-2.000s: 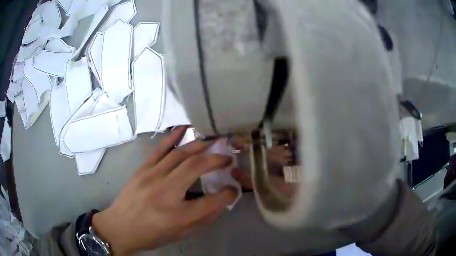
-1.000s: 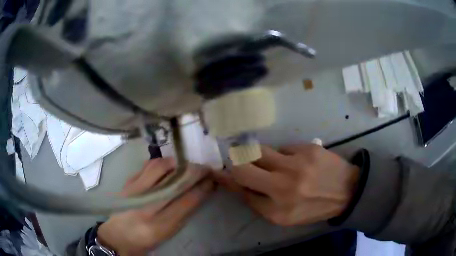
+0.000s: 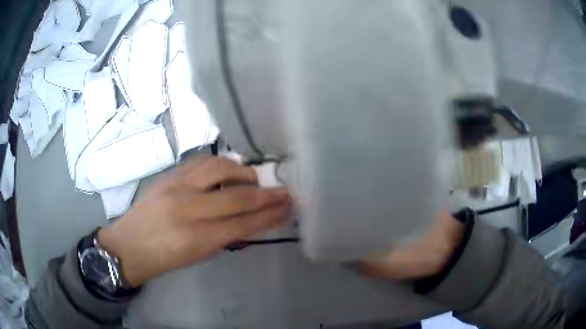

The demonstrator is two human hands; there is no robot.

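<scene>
A small white fabric piece shows at the needle area, just beyond my left fingertips and left of the machine head. My left hand lies flat over the bed with its fingers on or beside the piece; whether it grips is hidden. The large cream machine head blocks the middle of the view and hides the needle and presser foot. My right hand is partly behind the head; its fingers are hidden. White pointed pieces with a thin dark outline lie heaped at the left.
White fabric strips lie at the right, partly behind a cream ribbed knob. A flat black rectangle is right of them. The grey table has a rounded left edge. A dark edge line crosses the bed below my left hand.
The view has swung, so the head now covers the middle and most of my right hand. My hands, close together one second ago, now appear apart. My left hand looks flatter.
</scene>
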